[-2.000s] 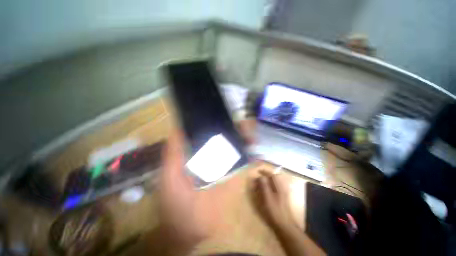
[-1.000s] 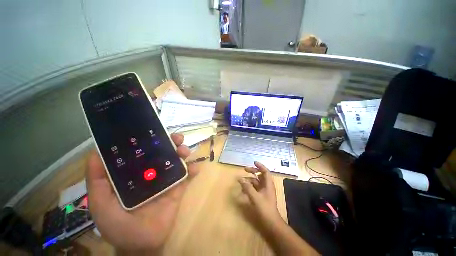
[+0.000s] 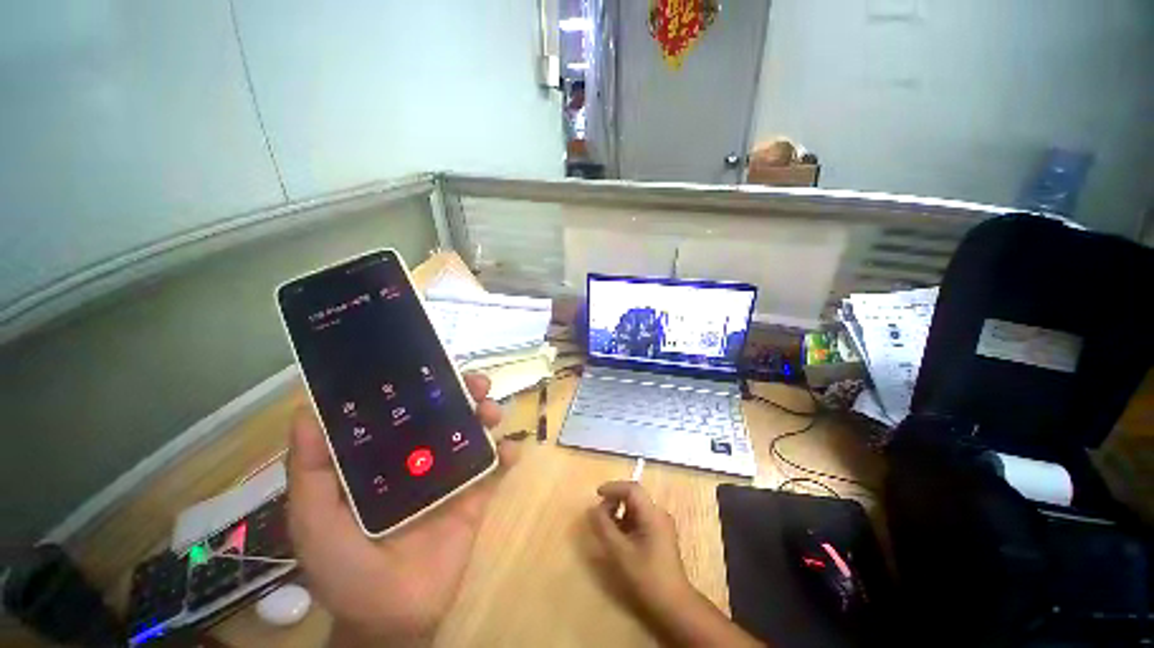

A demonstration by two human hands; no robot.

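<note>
A smartphone point(image 3: 386, 380) with a pale edge lies upright in my left hand point(image 3: 392, 570), its dark call screen with a red button facing me. My left thumb and fingers hold it by its lower sides. My right hand point(image 3: 643, 551) is low over the desk in front of the laptop point(image 3: 658, 418), fingers curled, with a thin white cigarette point(image 3: 638, 470) sticking up from between them. The lit laptop is open.
A mouse point(image 3: 829, 566) with red lights sits on a black mouse pad point(image 3: 759, 557). A black label printer point(image 3: 1012, 317) with its lid up and a white roll point(image 3: 1035, 479) is at right. A lit keyboard point(image 3: 209, 576), white mouse point(image 3: 282, 605) and papers point(image 3: 487, 323) are at left.
From a blurred view, the phone has become sharp and turned its call screen to me. Over the last second it shifts slightly right and down in view. My right hand's fingers have curled in more.
</note>
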